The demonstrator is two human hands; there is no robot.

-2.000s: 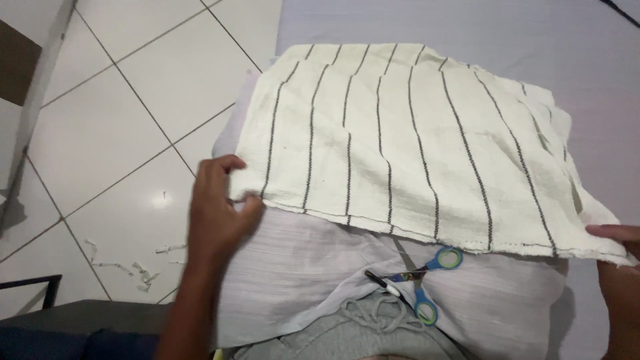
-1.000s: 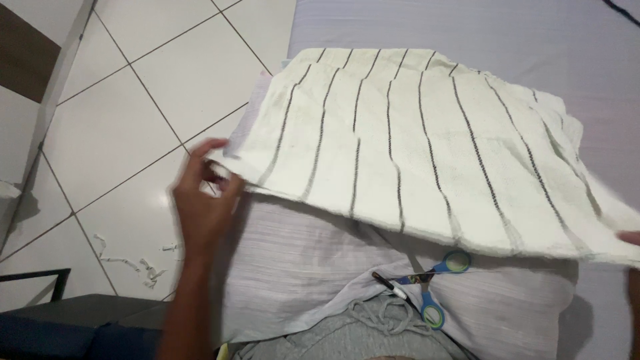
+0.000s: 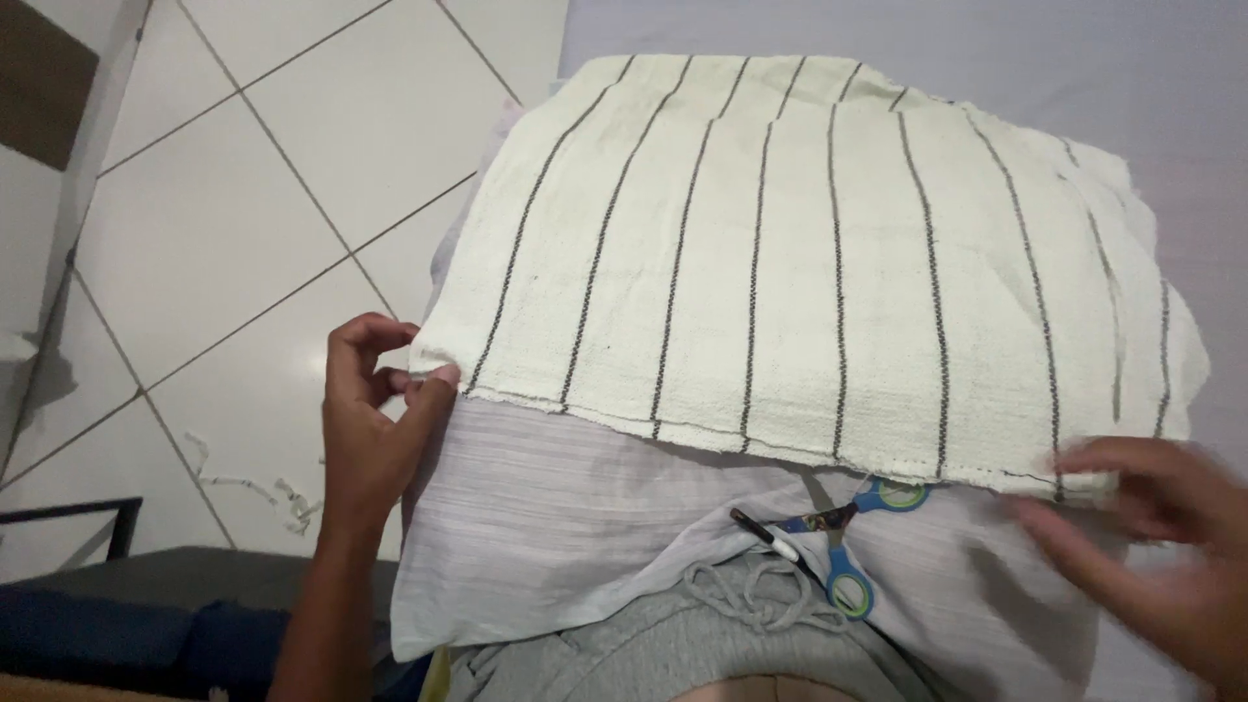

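A white woven cloth with dark stripes lies over a pale striped pillow on my lap. Its near edge looks raw and has a dark line of thread along it. My left hand pinches the cloth's near left corner between thumb and fingers. Blurred by motion, my right hand is at the near right part of the edge, thumb and fingers apart around it; whether it grips the cloth is unclear. Scissors with blue and green handles and a black and white pen rest near my waist, below the edge.
A lilac sheet spreads behind and to the right. On the left is a white tiled floor with scraps of white trimming. A dark padded surface and a black metal frame stand at lower left.
My right hand has moved left along the near edge from the far right corner. The cloth's near edge, smooth and taut a second ago, now hangs looser. My left hand keeps the left corner.
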